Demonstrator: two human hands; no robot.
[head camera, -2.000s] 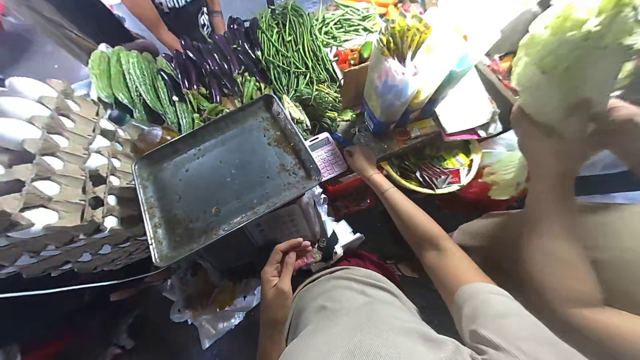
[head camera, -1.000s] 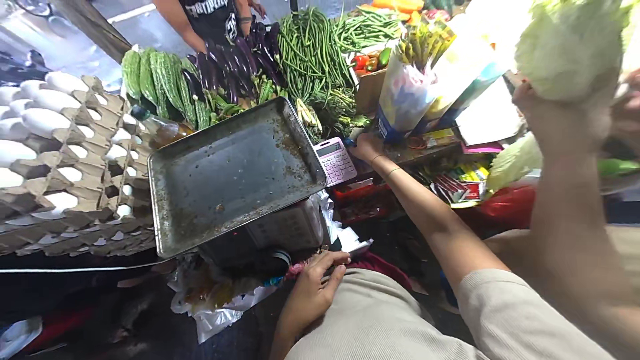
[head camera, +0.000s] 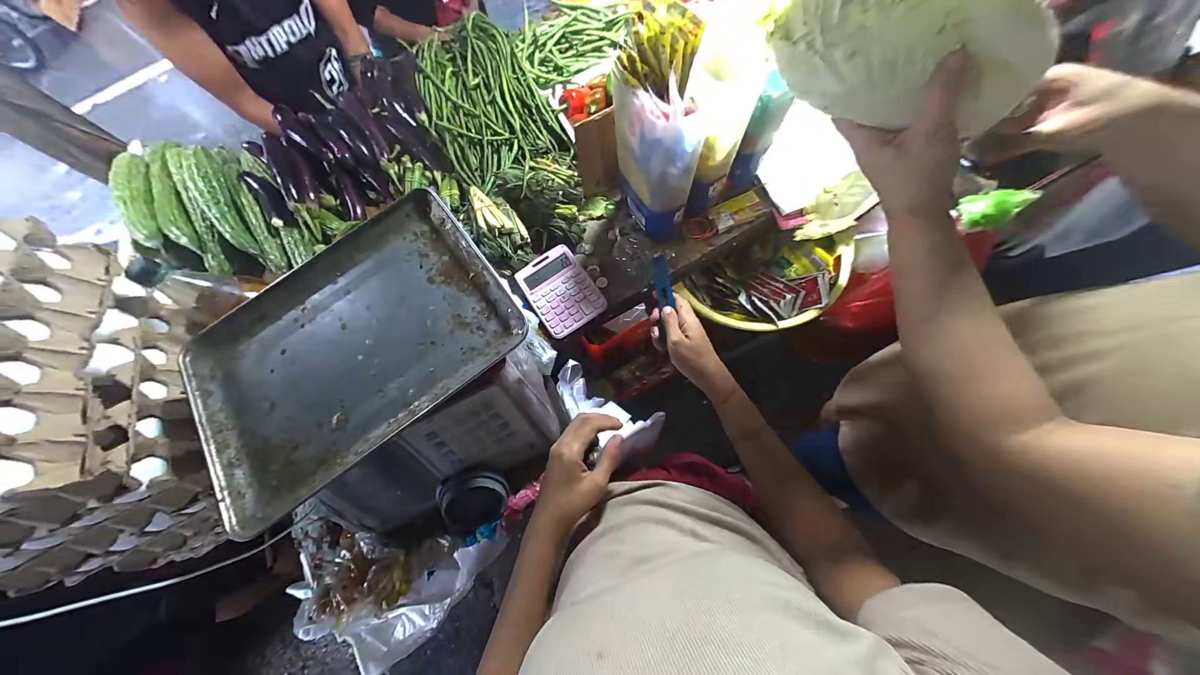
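Note:
My right hand (head camera: 689, 342) is closed on a slim blue tool (head camera: 664, 281), perhaps a cutter knife, held upright beside a yellow-rimmed basket (head camera: 773, 324) of sachets. My left hand (head camera: 583, 459) rests near my lap with bent fingers, touching or just in front of white plastic bags (head camera: 637, 433); whether it grips them is unclear. Between my hands and the large worn metal tray (head camera: 356, 361) of a scale lies a pink calculator (head camera: 562, 292). At the upper right another person's hands hold a pale cabbage-like vegetable (head camera: 909, 61).
Bitter gourds (head camera: 192, 202), eggplants (head camera: 319, 159) and long green beans (head camera: 492, 103) lie along the back, where another person (head camera: 272, 47) reaches in. Stacked egg trays (head camera: 75, 375) stand at the left. A seated person's leg (head camera: 1106, 347) is close on my right.
My right hand has drawn back from the stall's ledge toward me, with the blue tool now plainly in it. The cabbage-like vegetable has been turned in the other person's hands.

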